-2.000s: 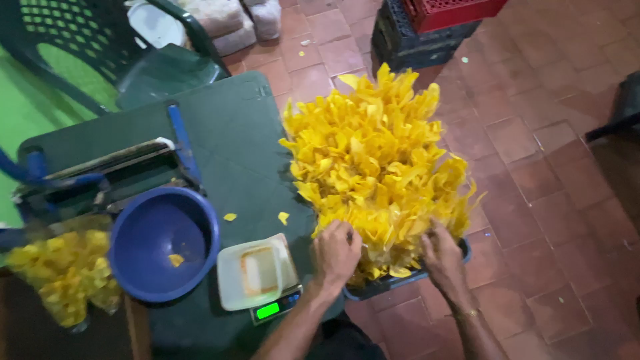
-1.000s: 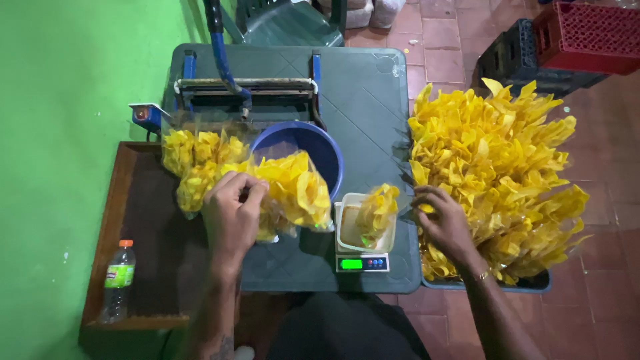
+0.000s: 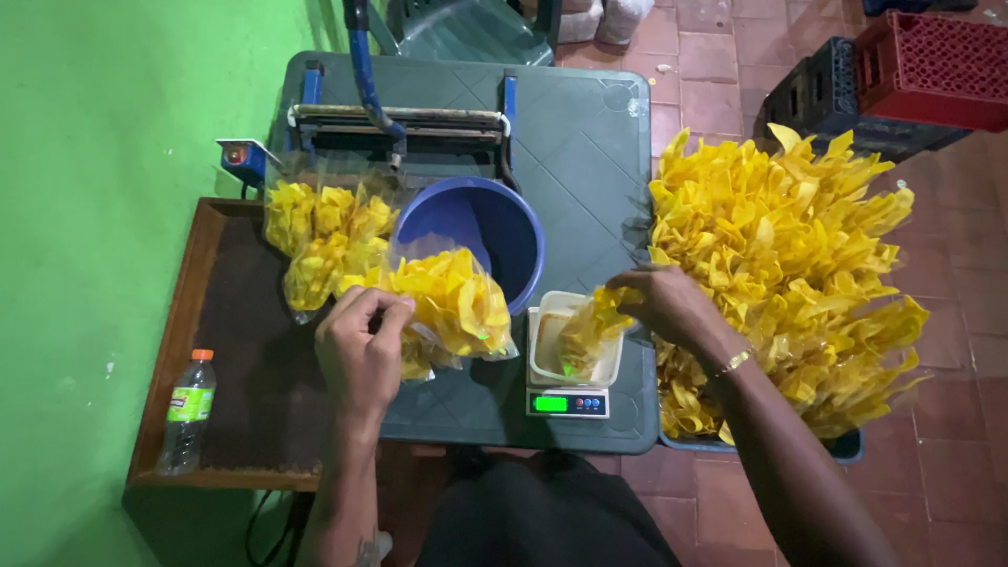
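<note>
My left hand (image 3: 364, 335) pinches the edge of a clear plastic bag of yellow chips (image 3: 457, 295), which hangs in front of the blue plastic basin (image 3: 534, 276). On the digital scale (image 3: 567, 402) sits a whitish plastic container (image 3: 614, 364) with another clear bag of chips (image 3: 581, 339) in it. My right hand (image 3: 665, 303) is at the mouth of that bag, its fingertips touching yellow chips there. Several filled bags (image 3: 327, 236) are heaped left of the basin. A large tub (image 3: 849, 450) heaped with long yellow chips (image 3: 780, 276) stands right of the table.
A blue-framed bag sealer (image 3: 402, 118) stands at the back of the green plastic table (image 3: 583, 118). A bottle with an orange cap (image 3: 189, 409) lies or stands on the wood-framed board (image 3: 252, 346) at left. Crates (image 3: 929, 71) and a green chair (image 3: 472, 31) are farther back.
My right hand has moved from the edge of the chip heap to the bag on the scale. Two seconds ago both hands were at the tub of chips; the view has since shifted.
</note>
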